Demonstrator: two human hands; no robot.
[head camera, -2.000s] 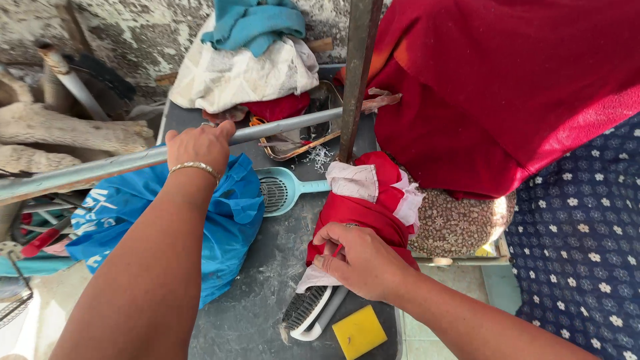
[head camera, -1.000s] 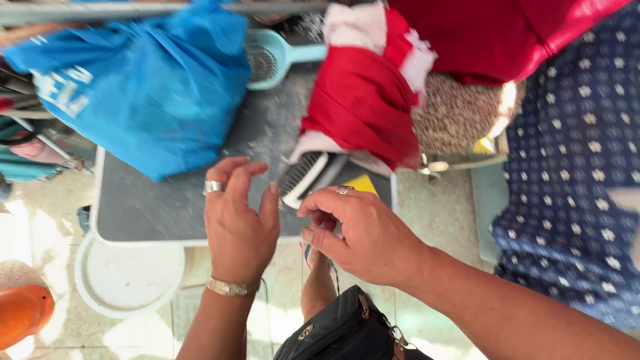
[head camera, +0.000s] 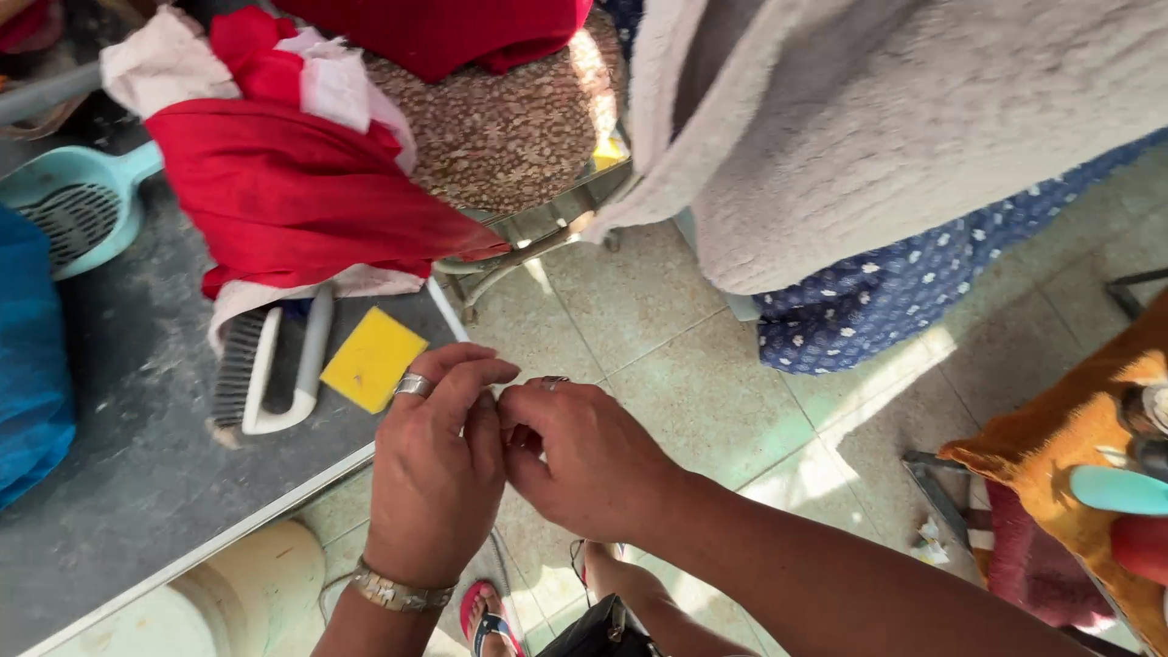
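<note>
My left hand and my right hand meet in front of the table edge, fingertips close together; whether something small lies between them cannot be told. Just left of my left hand a yellow sponge lies on the dark tabletop. Beside it sits a scrubbing brush with a white and grey handle, partly under a bundle of red and white cloth. Farther left are a light blue slotted scoop and a blue plastic bag.
A patterned cushion is behind the cloth. A grey fleece blanket hangs over blue flowered fabric. At right, an orange cloth bears a turquoise bottle. Pale buckets stand below the table; tiled floor lies beyond.
My left hand has let go of the grey bar it was on and come beside my right hand. My right hand has left the red cloth. The view has swung right and down.
</note>
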